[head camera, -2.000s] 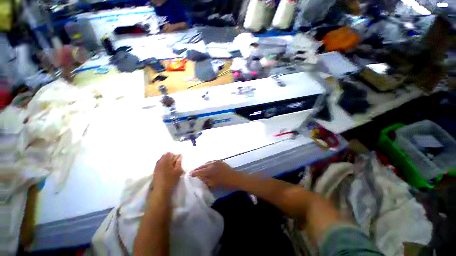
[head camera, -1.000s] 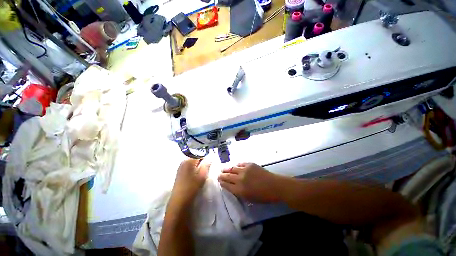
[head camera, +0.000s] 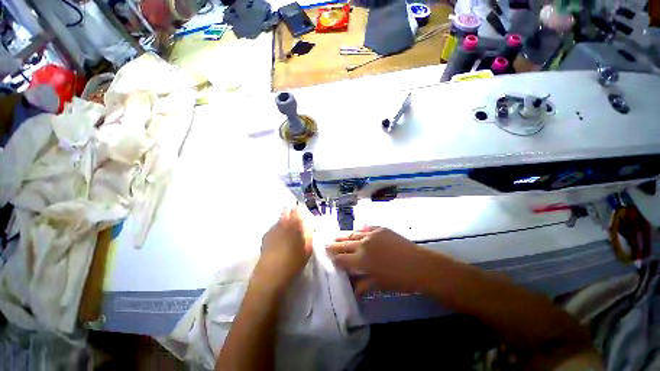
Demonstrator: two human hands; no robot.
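Observation:
A cream-white garment piece (head camera: 289, 330) runs from the needle area over the table's front edge towards my lap. My left hand (head camera: 288, 243) is on the cloth just left of and below the presser foot (head camera: 346, 216), its fingers closed on the cloth. My right hand (head camera: 369, 253) lies on the cloth to the right, fingertips close to the foot. The cloth end at the needle is washed out by glare. The white sewing machine head (head camera: 449, 138) stands right behind both hands.
A large cream cloth heap (head camera: 94, 170) lies on the table's left. Scissors (head camera: 628, 230) and a red-handled tool (head camera: 553, 208) are at the right. Behind the head are dark spools with pink tops (head camera: 468, 54), grey scraps (head camera: 389, 27) and a red packet (head camera: 333, 17). More cloth (head camera: 615, 311) is at lower right.
The view has come closer to the machine and then turned slightly. Both hands moved from the table's front edge up to the presser foot with the cloth, staying there over the last second.

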